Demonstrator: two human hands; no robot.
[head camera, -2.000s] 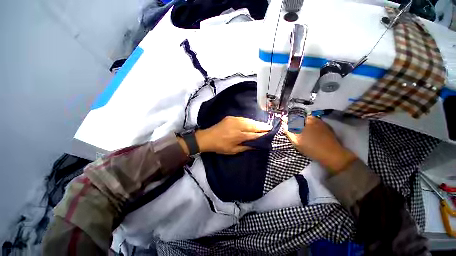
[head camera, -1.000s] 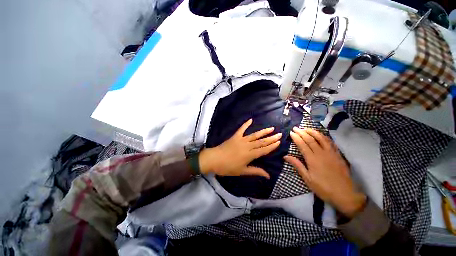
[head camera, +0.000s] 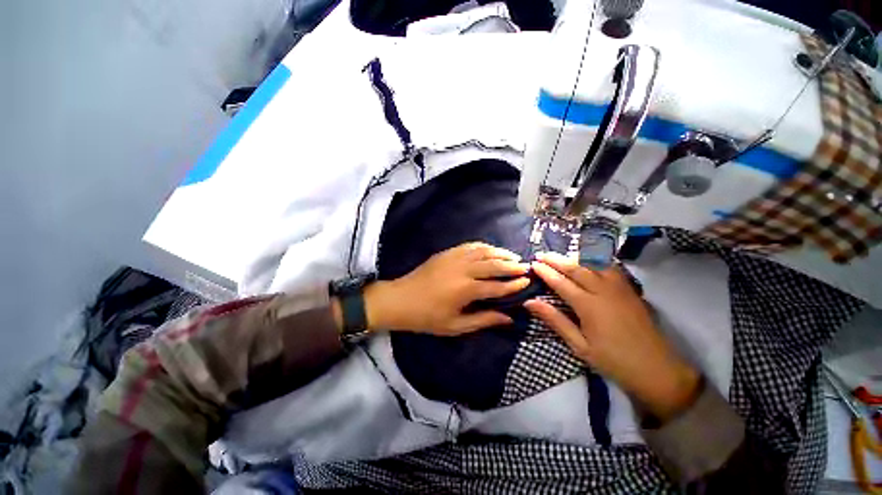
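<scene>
A dark navy fabric panel lies on white cloth with dark stitched seams, beside black-and-white checked fabric. The white sewing machine head stands over them. The presser foot is just beyond my fingertips. My left hand presses on the navy panel, its fingertips near the needle area. My right hand rests on the checked fabric and the panel's edge, its fingertips close to my left ones. The fabric under my fingertips is partly hidden.
Brown-and-cream plaid cloth hangs over the machine arm. Orange-and-red-handled scissors lie at the right edge. Blue tape marks the table's left side. Grey and black fabric is heaped at lower left. A pale wall is at left.
My hands first left the needle area and spread flat on the fabric. Now their fingertips are close together near the presser foot again. The camera view has shifted slightly.
</scene>
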